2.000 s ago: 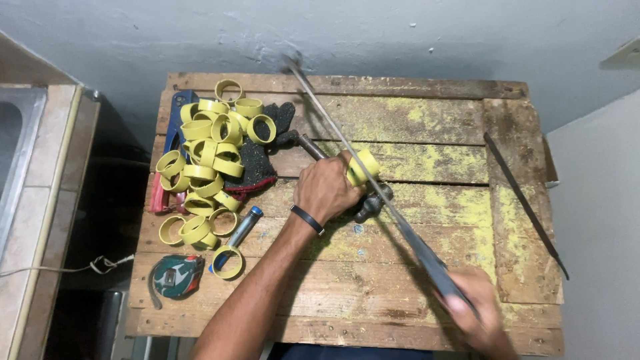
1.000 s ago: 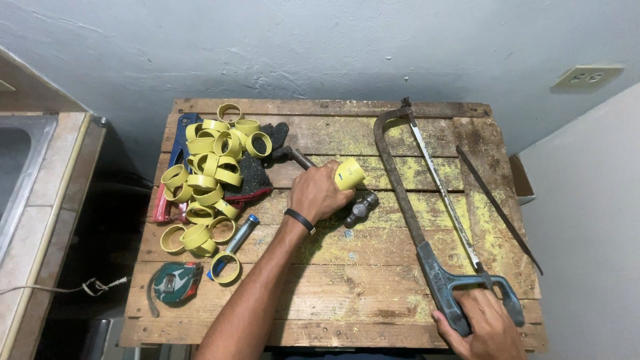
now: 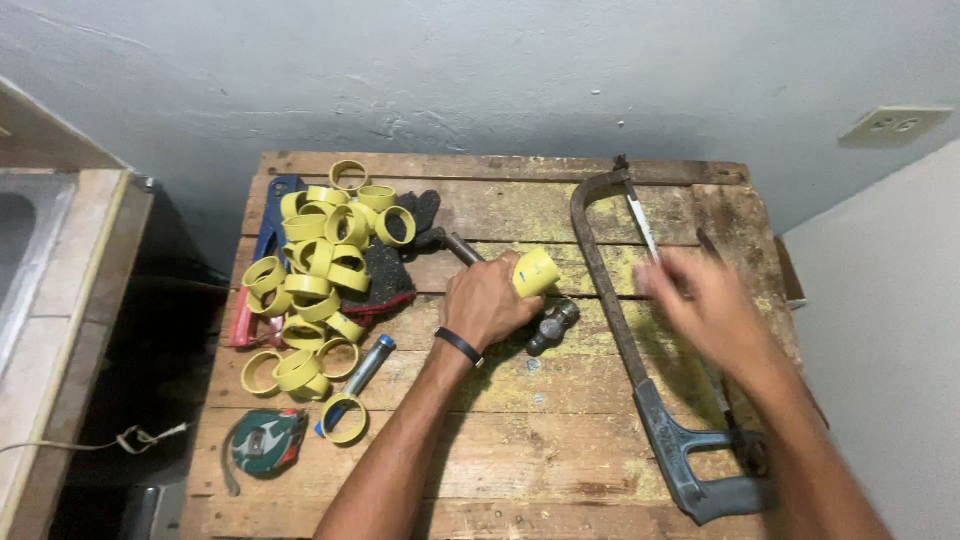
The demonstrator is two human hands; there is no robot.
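Note:
My left hand (image 3: 487, 300) grips a short yellow plastic pipe (image 3: 535, 272), whose end shows to the right of my fingers. Under and beside that hand lies a ball-peen hammer (image 3: 553, 327), its handle passing up to the left. My right hand (image 3: 697, 307), blurred, is over the blade side of a hacksaw (image 3: 611, 300); its fingers are too blurred to tell whether they hold anything. The hacksaw lies on the wooden table (image 3: 517, 465), blue handle toward me. Many cut yellow pipe rings (image 3: 306, 286) are heaped on the left.
Around the rings are a dark work glove (image 3: 386, 274), a blue tool (image 3: 271, 217), a red tool part (image 3: 244, 319) and a blue-capped metal tube (image 3: 367, 367). A tape measure (image 3: 266, 442) lies front left. A dark strip (image 3: 705, 244) lies partly behind my right forearm. Yellow shavings cover some planks.
The hacksaw, over the pipe in the oldest frame, now lies on the table at the right. My right hand has let go of its handle and moved up over the blade. The left hand stays at the pipe.

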